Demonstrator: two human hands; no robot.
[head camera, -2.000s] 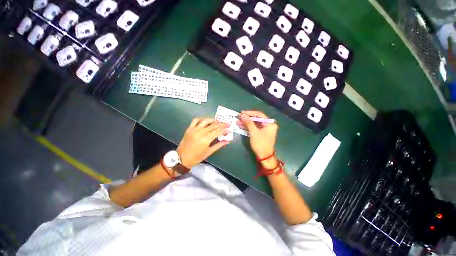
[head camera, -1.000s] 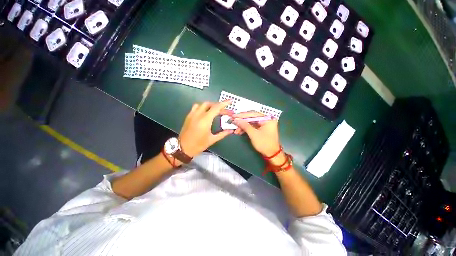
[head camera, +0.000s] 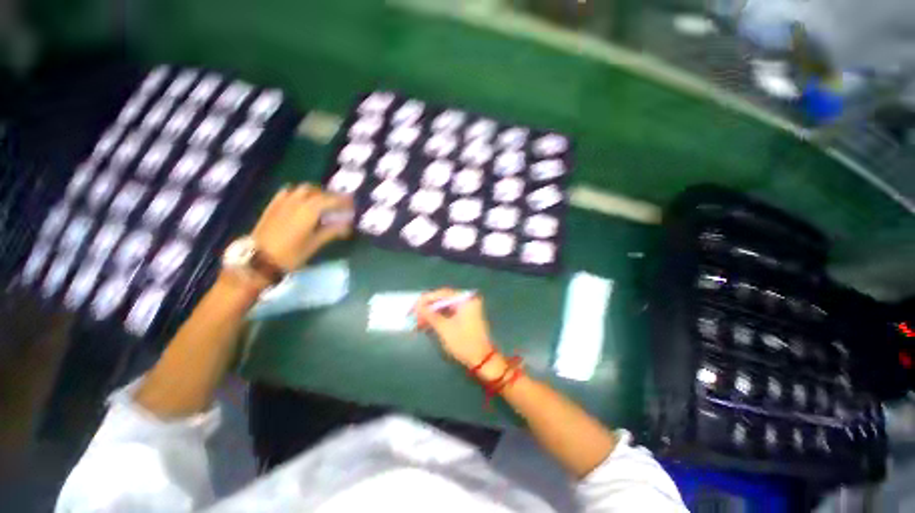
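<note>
The picture is blurred. My left hand reaches to the left front corner of a black tray and holds a white-pinkish housing in its fingertips. White housings with dark centres fill the tray's rows. My right hand holds a thin pink pen-like tool, maybe tweezers, over the right end of a white label sheet on the green bench. More label sheets lie to the left, partly behind my left wrist.
Another black tray with housings is at the left. A blank white strip lies right of my right hand. Stacked black trays stand at the far right, with a blue object below them. Small red lights show at the right edge.
My left hand has moved away from my right hand, up and left to the tray, with the housing. My right hand stays by the label sheet with the pink tool. The view has shifted.
</note>
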